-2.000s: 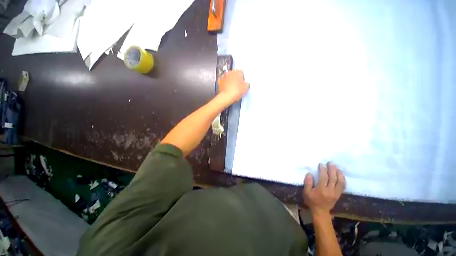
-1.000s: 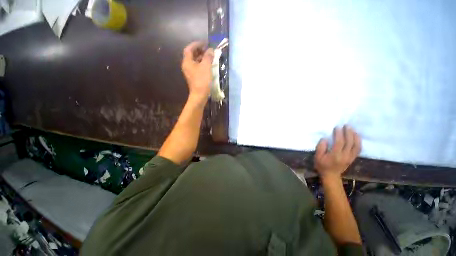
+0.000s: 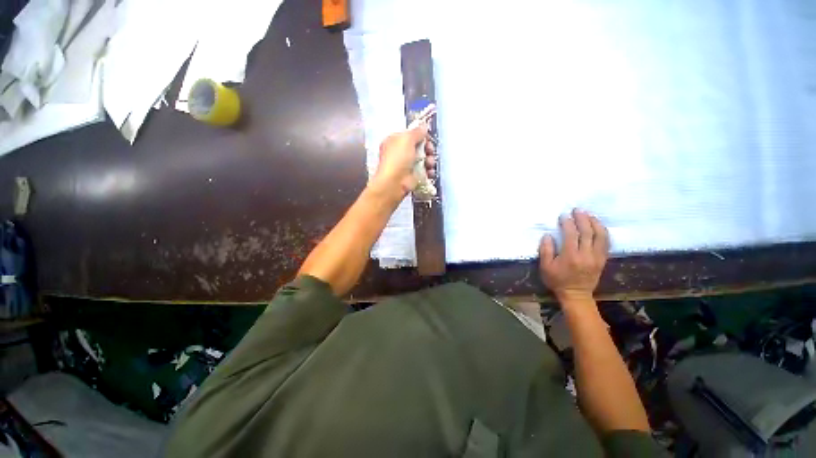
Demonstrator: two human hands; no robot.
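Note:
The pale-blue fabric ply [image 3: 555, 116] lies flat on the dark brown tabletop [image 3: 206, 179]. A long dark bar [image 3: 430, 234] with a pale wrapped handle lies across the fabric near its left end, parallel to that end. A strip of fabric shows to the left of the bar. My left hand [image 3: 404, 163] grips the wrapped handle, fingers curled around it. My right hand [image 3: 577, 253] rests palm down at the fabric's near edge, fingers spread on the cloth, holding nothing.
A yellow tape roll [image 3: 215, 102] and white offcuts [image 3: 143, 54] are on the tabletop at the upper left. An orange tool [image 3: 335, 12] is at the fabric's far left end. Scraps lie on the green floor [image 3: 116, 344]. A grey-white bin [image 3: 752, 402] is at the lower right.
My left hand was open beside the handle; it has now closed on it. The bar now lies on top of the fabric, right of the fabric's end. My right hand stays at the near edge.

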